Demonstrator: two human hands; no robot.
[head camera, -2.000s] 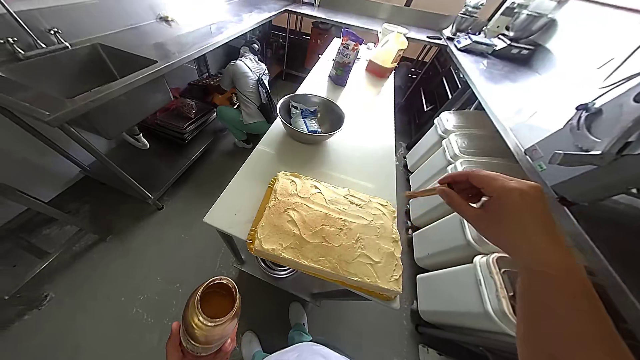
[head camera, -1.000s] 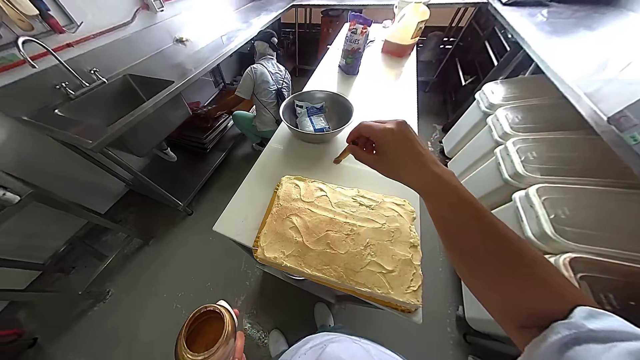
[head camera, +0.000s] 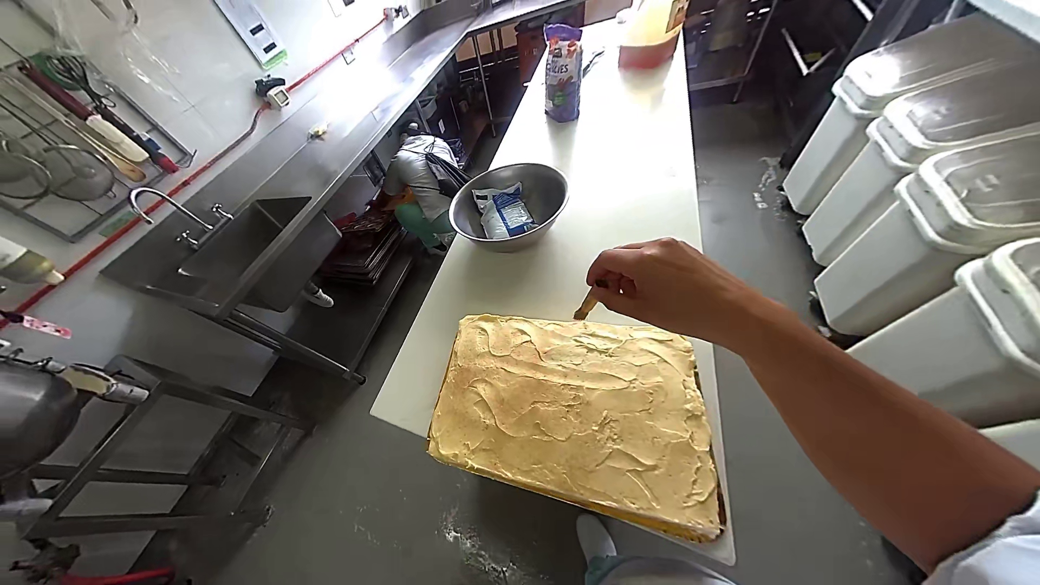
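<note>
A rectangular sheet cake (head camera: 577, 414) with rough, pale frosting lies on a gold board at the near end of the white table. Above its far edge, my right hand (head camera: 650, 284) pinches a small brown tool (head camera: 586, 305), perhaps a wooden brush or stick; its exact kind is unclear. The tool's tip points down toward the frosting's far edge, and I cannot tell whether it touches. A steel mixing bowl (head camera: 543, 223) holding a white and blue plastic packet (head camera: 505, 213) stands beyond the cake. My left hand is out of the frame.
A person (head camera: 424, 175) crouches left of the table, near stacked trays (head camera: 366, 248) under the counter. A steel sink (head camera: 252, 252) lies at left. White lidded bins (head camera: 918, 219) line the right side. A purple bag (head camera: 562, 77) and a yellowish container (head camera: 652, 32) stand farther back.
My right hand has moved from the cake's right side to above its far edge, still holding the brown tool. My left hand and the gold-coloured jar it held have left the view.
</note>
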